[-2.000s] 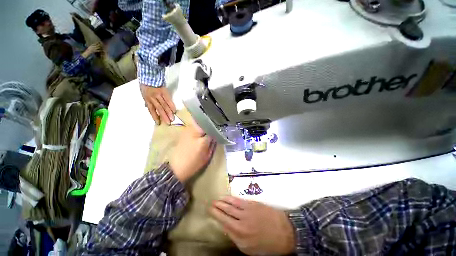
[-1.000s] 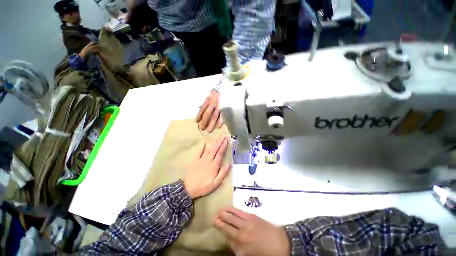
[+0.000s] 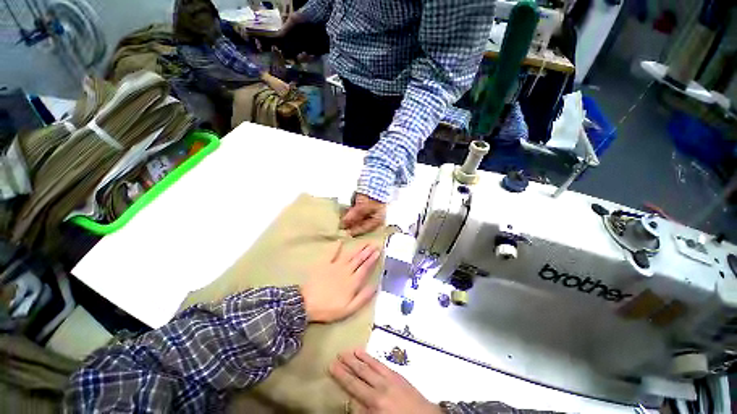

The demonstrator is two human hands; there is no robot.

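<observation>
A large tan trouser panel (image 3: 267,251) lies on the white table, its right edge beside the sewing machine (image 3: 533,299). My left hand (image 3: 341,283) lies flat on the panel's upper part, fingers spread a little, pointing at the presser foot area (image 3: 416,279). My right hand (image 3: 380,388) rests at the panel's lower right edge, fingertips on the cloth; whether it grips the edge is unclear. Another person's hand (image 3: 364,215) touches the panel's far end, left of the machine head. The lamp lights the needle area.
A green-rimmed basket (image 3: 166,182) with tied bundled cut pieces (image 3: 97,145) stands left of the table (image 3: 242,170). A person in a checked shirt (image 3: 396,97) leans in from across the table. Another worker (image 3: 218,61) sits behind at the left.
The view has turned and shifted, so the machine sits lower and further right. My left hand has moved back from the machine head and lies flatter on the panel. The other person's hand stays at the far end.
</observation>
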